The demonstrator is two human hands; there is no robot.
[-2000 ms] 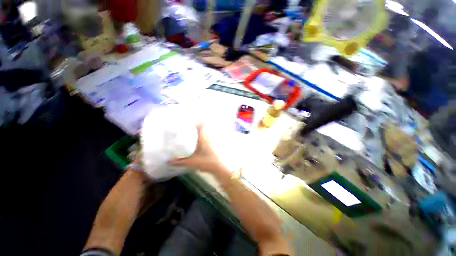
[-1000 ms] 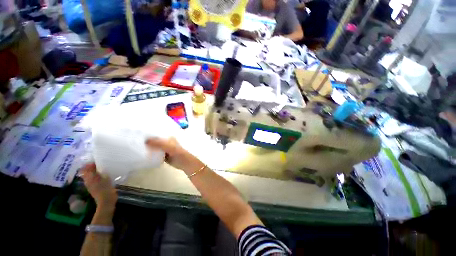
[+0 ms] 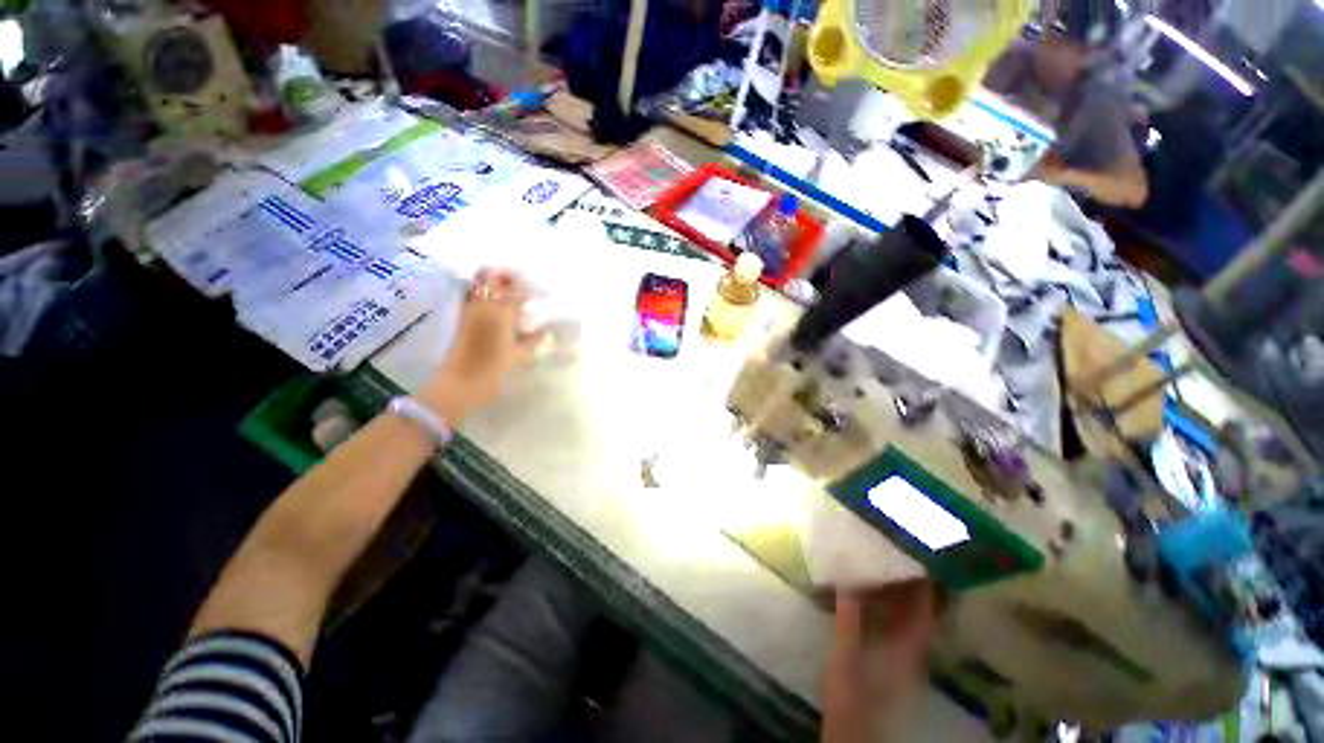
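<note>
My left hand (image 3: 487,341) is over the table left of the phone, fingers curled around a bright, overexposed white patch; whether it holds anything cannot be told. My right hand (image 3: 879,639) is blurred and partly cut off at the bottom, beside the cream sewing machine head (image 3: 1067,639). A pale flat piece (image 3: 857,552) lies at its fingertips, below the green control panel (image 3: 1002,557); a grip on it cannot be made out. Strong glare hides the needle area.
A lit phone (image 3: 661,317) and a small yellow bottle (image 3: 732,298) lie behind the glare. Printed plastic bags (image 3: 312,240) cover the table's left. A red tray (image 3: 683,203) stands behind, and a green tray (image 3: 283,421) hangs below the front edge. A person (image 3: 1104,145) sits beyond.
The large white piece held between both hands is no longer seen there. My hands have moved apart, the right one to the machine. The camera view has turned and tilted.
</note>
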